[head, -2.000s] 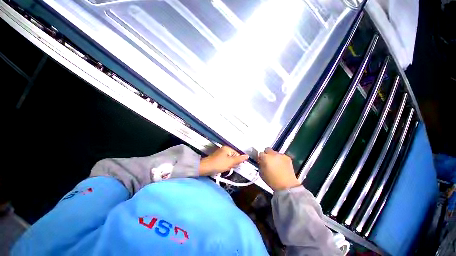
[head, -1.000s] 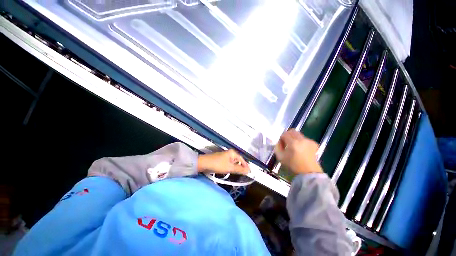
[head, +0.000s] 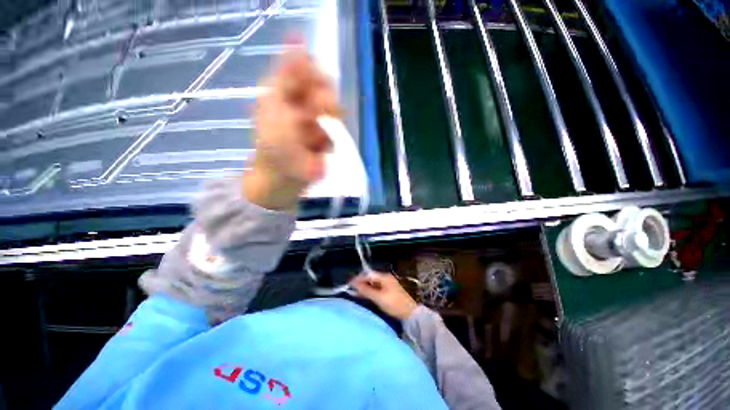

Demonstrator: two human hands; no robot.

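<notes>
A large silver metal panel with pressed ribs (head: pixel 192 120) lies on the line at the left, with a bright edge strip near its right side. My left hand (head: pixel 294 128) is raised over the panel's right part, blurred, with a thin white strip (head: pixel 352 152) at its fingers. The strip hangs in a loop down over the pale rail. My right hand (head: pixel 384 292) is low, below the rail near my body, with its fingers closed on the lower part of the strip.
Steel rollers (head: pixel 504 104) run right of the panel, behind a pale rail (head: pixel 480 212). Blue board (head: pixel 680 96) lies at the far right. White rolls (head: pixel 612 240) stand on a green surface (head: pixel 570 295), near a grey ribbed stack (head: pixel 656 360). Tangled white strips (head: pixel 435 280) lie below the rail.
The view has swung to the right. My left hand has risen from the rail to above the panel with the strip. My right hand has moved from the panel corner down below the rail.
</notes>
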